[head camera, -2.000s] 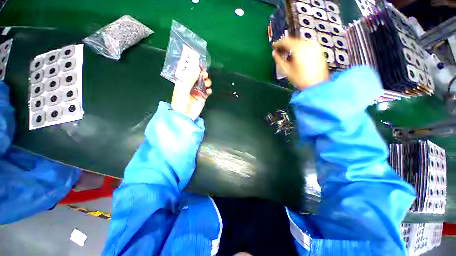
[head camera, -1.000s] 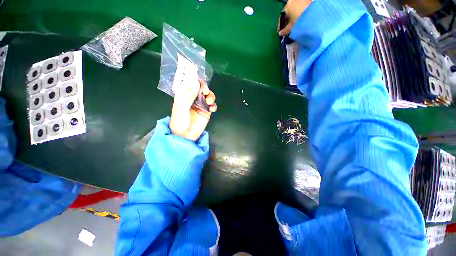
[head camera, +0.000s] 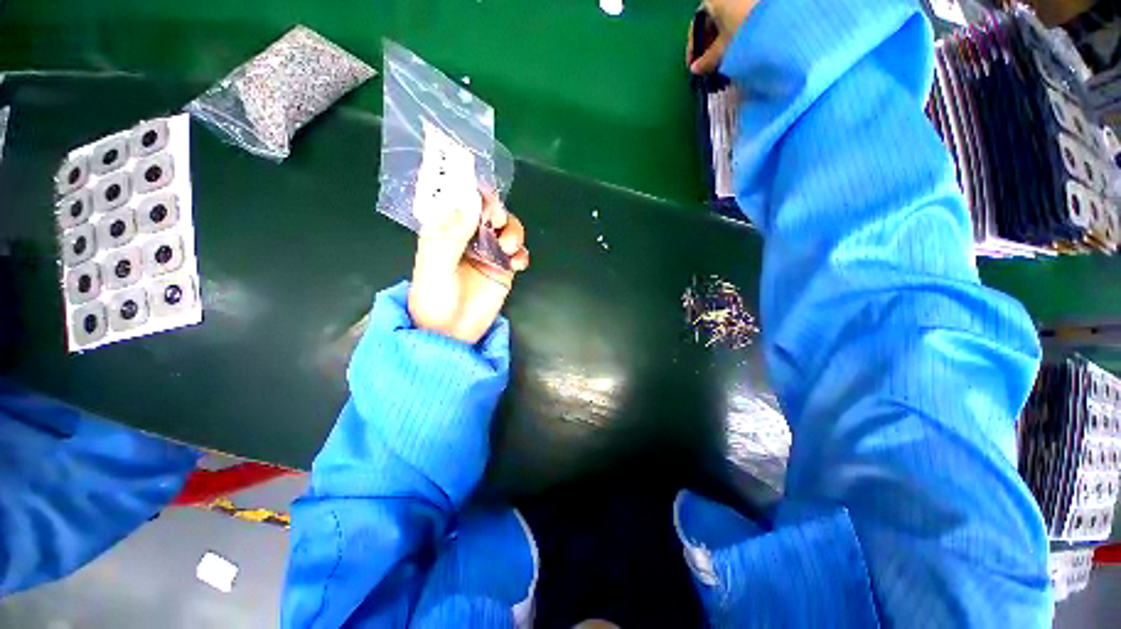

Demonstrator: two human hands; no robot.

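Note:
My left hand (head camera: 461,270) is closed on a clear zip bag (head camera: 433,105) with a white label, above the dark green bench. The bag's lower end, with dark contents, is between the thumb and fingers. My right hand (head camera: 715,35) is at the top edge of the view, partly cut off and partly hidden by its sleeve. It is at the near-left corner of a stack of panels (head camera: 720,141); a dark thing shows at the fingers, but what they hold is unclear. A loose pile of thin gold-brown pieces (head camera: 718,312) lies on the bench left of my right sleeve.
A white panel with rows of dark round spots (head camera: 129,234) lies at left. A plump bag of grains (head camera: 289,92) lies behind it. Upright rows of panels (head camera: 1014,135) stand at right, with more panels (head camera: 1072,449) below. A neighbour's blue sleeve (head camera: 86,485) is at lower left.
My right hand has moved up and away to the far edge of the panel stack, its forearm now stretched over the stack. My left hand still holds the zip bag in nearly the same place.

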